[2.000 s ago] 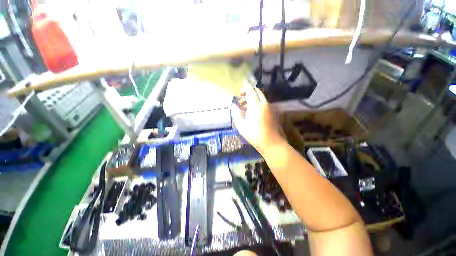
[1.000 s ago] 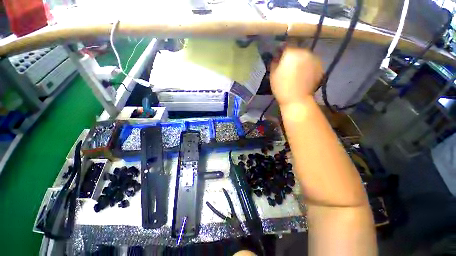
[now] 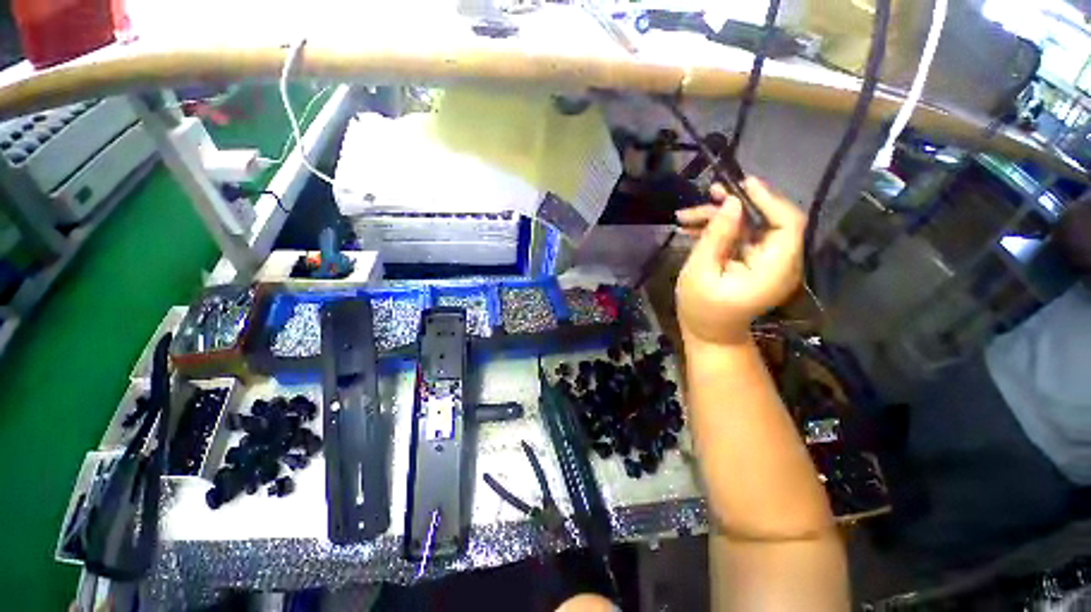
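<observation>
My right hand [image 3: 742, 257] is raised at centre right, its fingers closed around a thin dark piece [image 3: 744, 197]; what it is cannot be told. A small patch of skin shows at the bottom edge, perhaps my left hand [image 3: 586, 604]; its fingers are hidden. A black lock panel [image 3: 438, 478] lies open side up on the bench, with a silver plate inside, a lever sticking out right and a thin silver rod at its lower end. A second black panel [image 3: 353, 448] lies left of it. Dark-handled pliers [image 3: 546, 514] lie spread beside a dark green screwdriver [image 3: 577, 460].
Black knobs lie in a left heap [image 3: 266, 442] and a right heap [image 3: 625, 407]. Blue bins [image 3: 395, 325] of small hardware stand behind. A wooden-edged shelf [image 3: 479, 74] crosses above, with black cables [image 3: 845, 132] hanging near my right hand. Long black frames [image 3: 132, 502] are at left.
My right hand has moved from the left to the right below the shelf, then lower and clear of the shelf edge, with a thin dark piece now visible in it. The panels have not visibly moved.
</observation>
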